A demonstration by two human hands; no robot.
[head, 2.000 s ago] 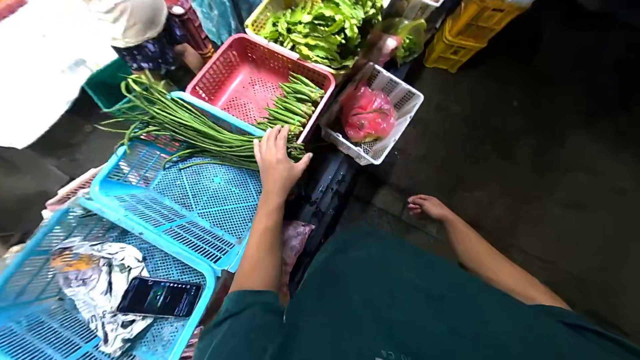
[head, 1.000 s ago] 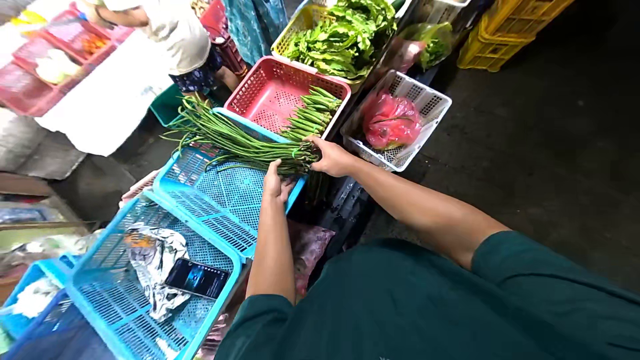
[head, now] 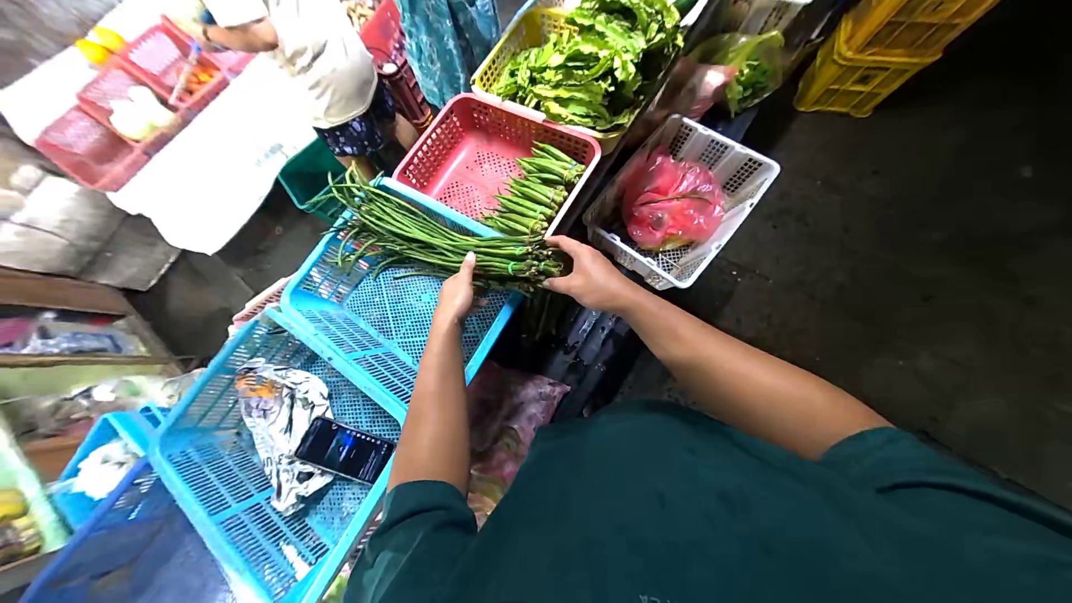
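Bundles of long green beans (head: 419, 234) lie across the far end of a blue plastic basket (head: 368, 335), their tied stem ends to the right. My left hand (head: 459, 293) is against the near side of the bundles, thumb up on the beans and fingers partly hidden below. At the stem ends, my right hand (head: 584, 275) touches the beans with thumb and fingers spread around them. Just beyond is a red plastic basket (head: 469, 151) with bundled okra (head: 536, 193) along its right side.
A white basket (head: 737, 201) holds a pink plastic bag (head: 670, 201). Leafy greens (head: 595, 67) fill a yellow basket behind. A nearer blue basket (head: 226, 469) holds a phone (head: 344, 450) and crumpled newspaper (head: 280, 427). Another person (head: 327, 59) stands at the upper left; yellow crates (head: 879, 67) are stacked upper right.
My right hand, away from the baskets two seconds ago, has come to the stem ends of the beans. My left hand has shifted from on top of the stem ends to their near side.
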